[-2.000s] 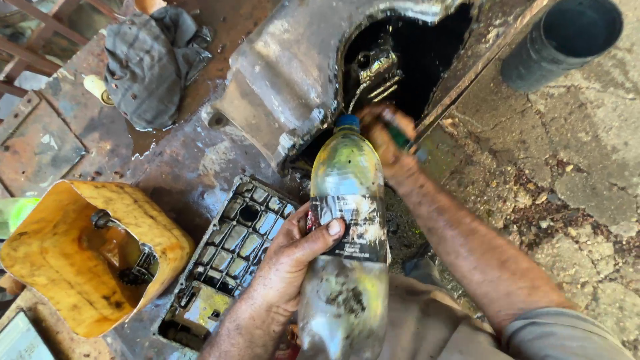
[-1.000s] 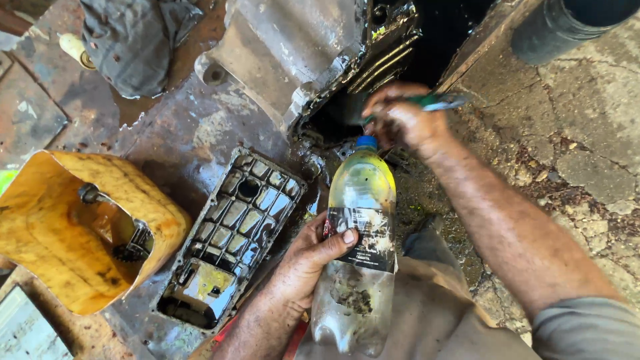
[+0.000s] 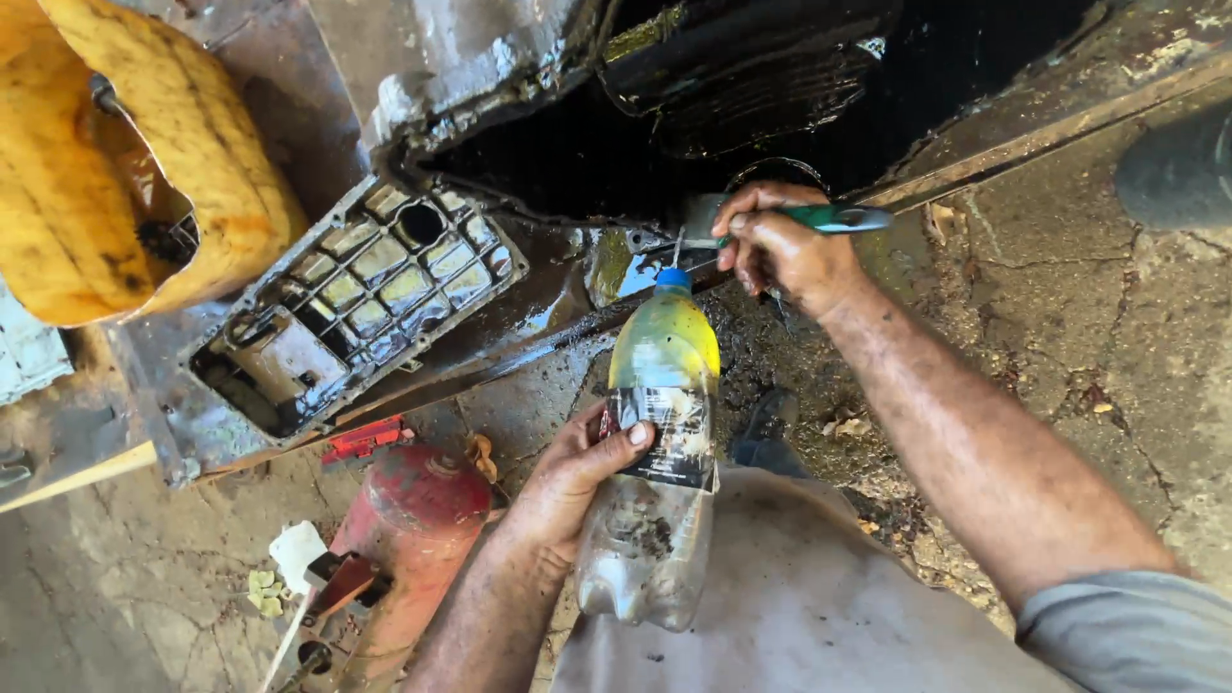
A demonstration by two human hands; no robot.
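Observation:
My left hand [image 3: 582, 476] is wrapped around a clear plastic bottle [image 3: 664, 375] with a blue cap, a dark label and yellowish liquid near its neck; a thin stream shows at the cap. In my right hand [image 3: 789, 241] is a paintbrush with a green handle [image 3: 837, 218], its bristles pointing left, just above the bottle's cap. Beyond both hands lies a dark, oily metal part [image 3: 751, 77], mostly in deep shadow. A ribbed cast-metal cover [image 3: 385, 279], wet with oil, lies to the left of the bottle.
A cut yellow plastic jug [image 3: 231, 192] with metal parts inside stands at upper left. Below the bench edge are a red metal cylinder [image 3: 423, 520] and a red object [image 3: 364, 440]. A dark cylindrical container [image 3: 1179, 173] stands at right on the cracked concrete floor.
The view has shifted, bringing the red cylinder into sight. The brush now points left above the bottle's cap, where a thin stream shows. My left hand still holds the bottle.

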